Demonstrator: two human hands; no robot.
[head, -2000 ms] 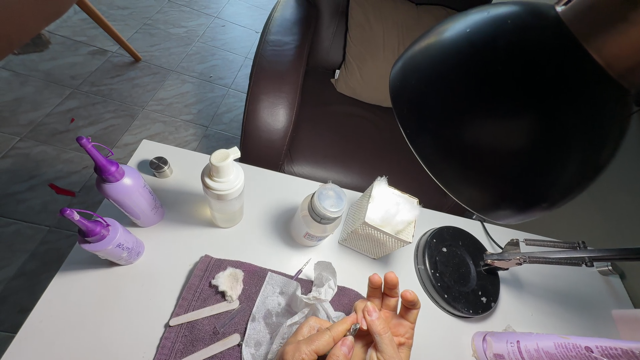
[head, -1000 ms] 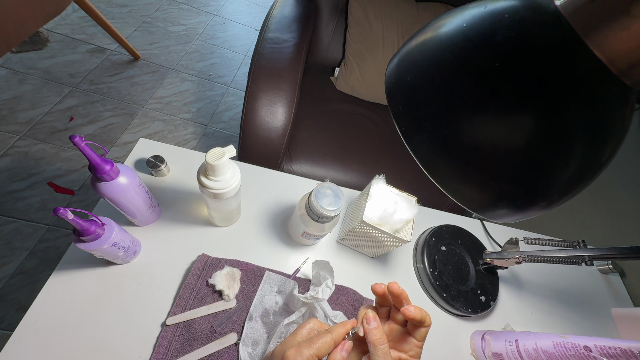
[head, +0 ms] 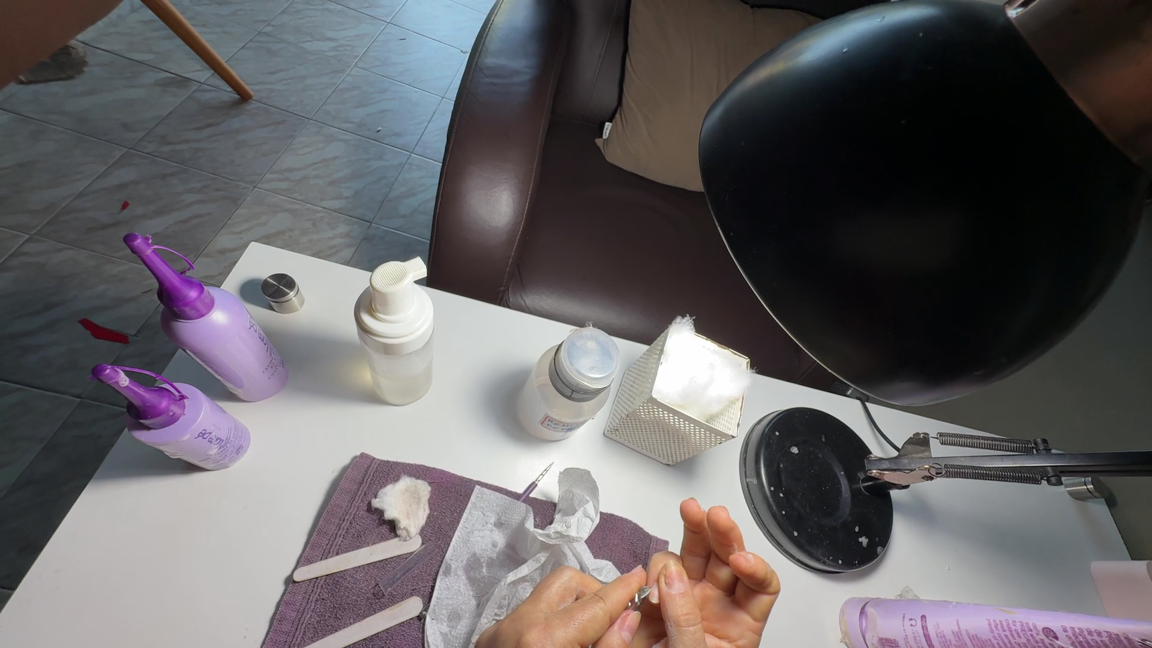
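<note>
At the bottom centre, my left hand (head: 567, 612) has its fingers closed on a small metal tool (head: 640, 596), mostly hidden by the fingers. Touching it at the right is my right hand (head: 720, 589), palm toward the camera. Its thumb and a fingertip are bent close to the tool's tip, while its other fingers stand up, loosely curled. Whether it pinches anything is unclear. Beside my left hand, a crumpled white tissue (head: 486, 549) lies on a purple towel (head: 351, 522). A cotton wad (head: 402, 507), two wooden spatulas (head: 356, 559) and a thin pointed tool (head: 536, 481) lie around it.
Beyond the towel stand purple squeeze bottles (head: 225, 346), a pump bottle (head: 394, 342), a capped bottle (head: 562, 387) and a cotton-filled mesh holder (head: 670, 414). At right are a black lamp base (head: 814, 495), its low shade (head: 918, 198) and a purple tube (head: 972, 625). An armchair (head: 594, 234) stands behind.
The raised fingers of my right hand have shifted slightly right and spread a little. My left hand keeps its hold on the small metal tool beside them.
</note>
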